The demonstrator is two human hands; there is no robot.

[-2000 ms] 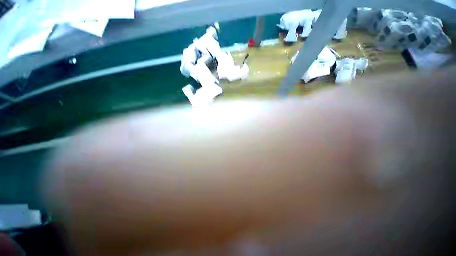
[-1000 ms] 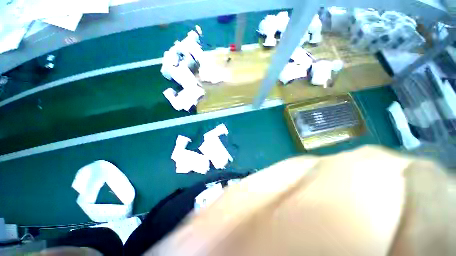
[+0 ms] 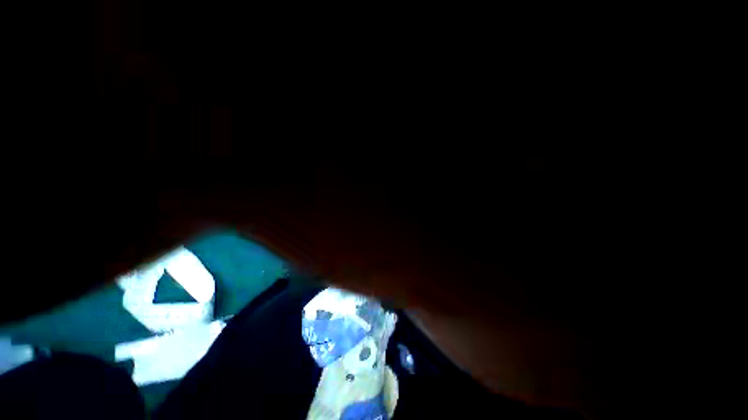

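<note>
A very dark, blurred shape, probably my right hand [image 3: 476,344], covers most of the view close to the camera; its fingers cannot be made out. My left hand cannot be made out. A white label strip [image 3: 142,305] lies in a loop on the green bench [image 3: 238,261] at lower left. A white flat piece [image 3: 172,353] lies just below the loop. A pale shape with blue and grey patches [image 3: 348,336] shows against dark clothing at bottom centre; I cannot tell whether it is a print or an object.
Dark clothing [image 3: 246,369] fills the lower middle, in front of the bench edge. Part of another white thing [image 3: 12,354] shows at the far left edge. The rest of the bench is hidden behind the dark shape.
The bright, blurred skin at lower right has given way to a dark cover over most of the view. The white units, parts carton and shelf are now hidden. The label loop remains visible.
</note>
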